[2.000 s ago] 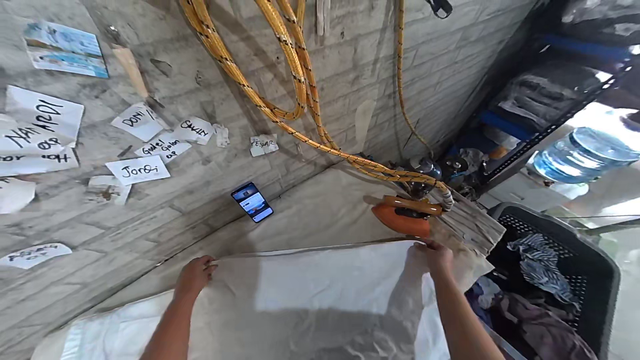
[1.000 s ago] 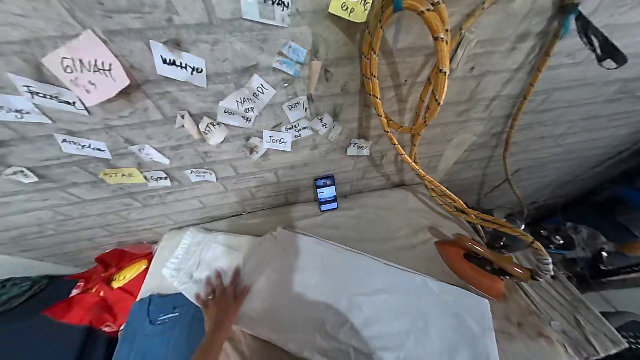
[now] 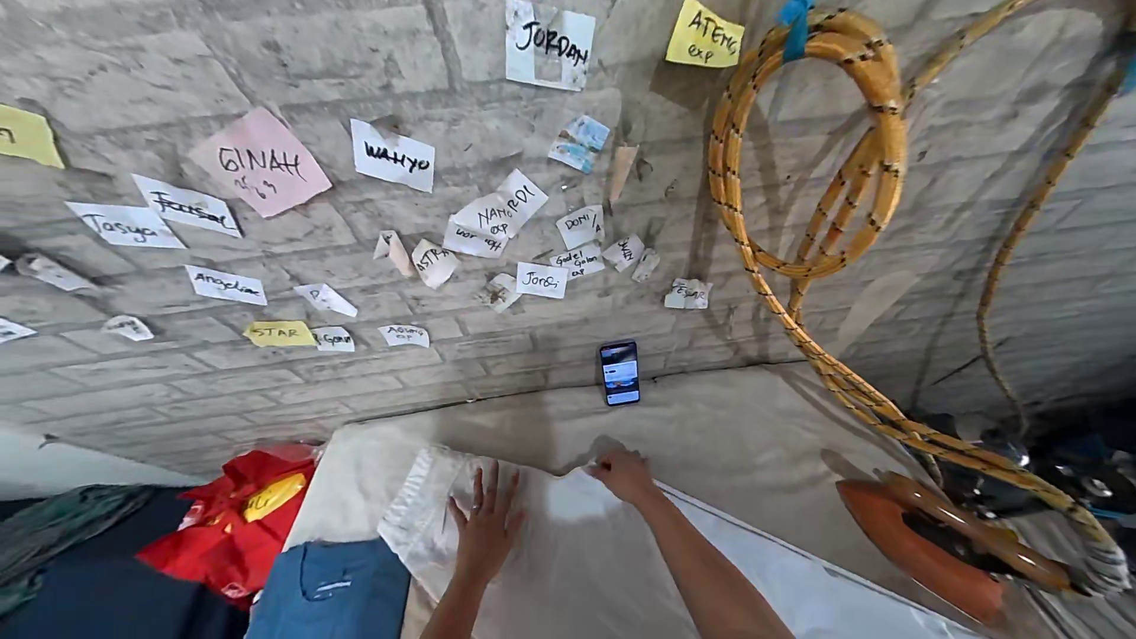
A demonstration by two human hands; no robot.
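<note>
White trousers point(image 3: 568, 550) with a gathered waistband lie lengthwise across the cloth-covered ironing surface point(image 3: 728, 417). My left hand point(image 3: 486, 524) rests flat near the waistband with its fingers spread. The fingertips of my right hand point(image 3: 621, 475) pinch the garment's far edge. To the right, an electric iron point(image 3: 941, 550) with an orange body and brown handle stands on the surface. A folded blue shirt point(image 3: 337, 590) lies at the lower left. A phone point(image 3: 619, 373) with a lit screen leans against the wall behind my right hand.
A brick-patterned wall point(image 3: 497, 382) with handwritten paper notes rises behind the surface. A coiled yellow-and-black cord point(image 3: 892, 177) hangs there and runs down to the iron. A red plastic bag point(image 3: 257, 515) lies at the left, beside dark cloth point(image 3: 106, 568).
The view has swung left since two seconds ago. My right hand, out of view one second ago, now pinches the garment's far edge. My left hand still lies near the waistband.
</note>
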